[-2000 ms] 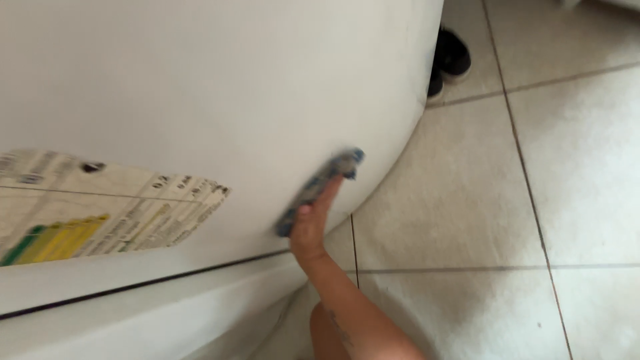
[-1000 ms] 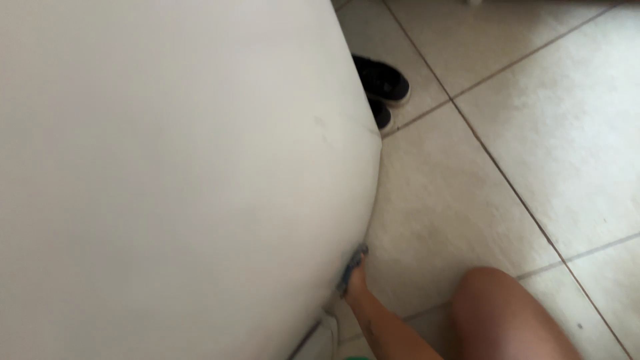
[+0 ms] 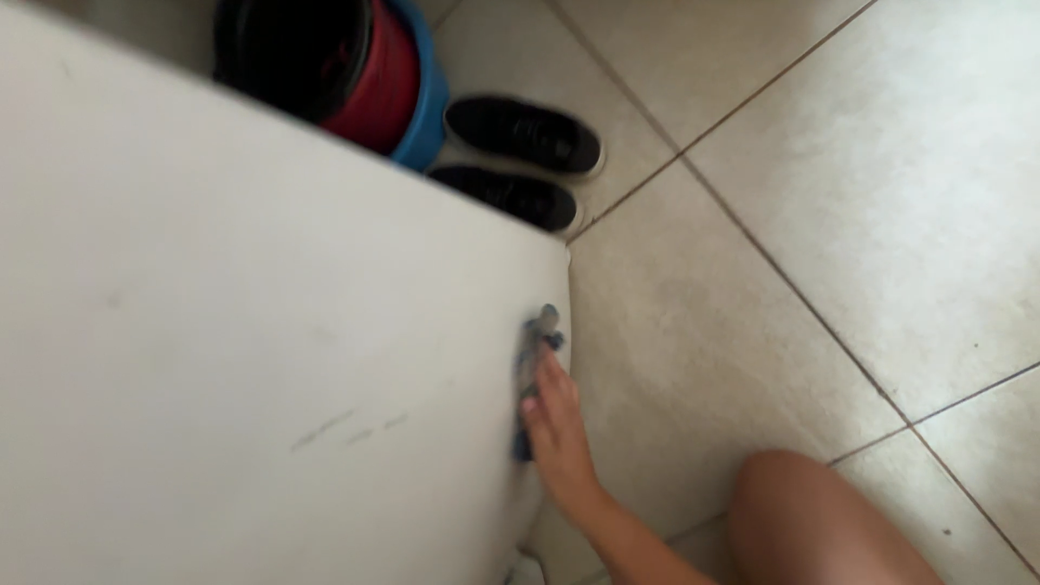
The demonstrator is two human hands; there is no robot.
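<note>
My right hand (image 3: pixel 561 422) presses a bunched blue-and-grey cloth (image 3: pixel 528 374) against a large white appliance panel (image 3: pixel 244 325), close to its right edge. The fingers lie over the cloth, slightly blurred. Thin dark scuff marks (image 3: pixel 325 429) show on the panel to the left of the hand. My left hand is out of view.
A pair of black shoes (image 3: pixel 524 134) stands on the tiled floor (image 3: pixel 699 325) beyond the panel's edge. Beside them a red container (image 3: pixel 382 89) sits in a blue one (image 3: pixel 431 97). My bare knee (image 3: pixel 804 520) is at the lower right.
The view has shifted strongly, bringing the red and blue containers into sight. The label seen two seconds ago is out of view. My right hand still has the cloth on the panel.
</note>
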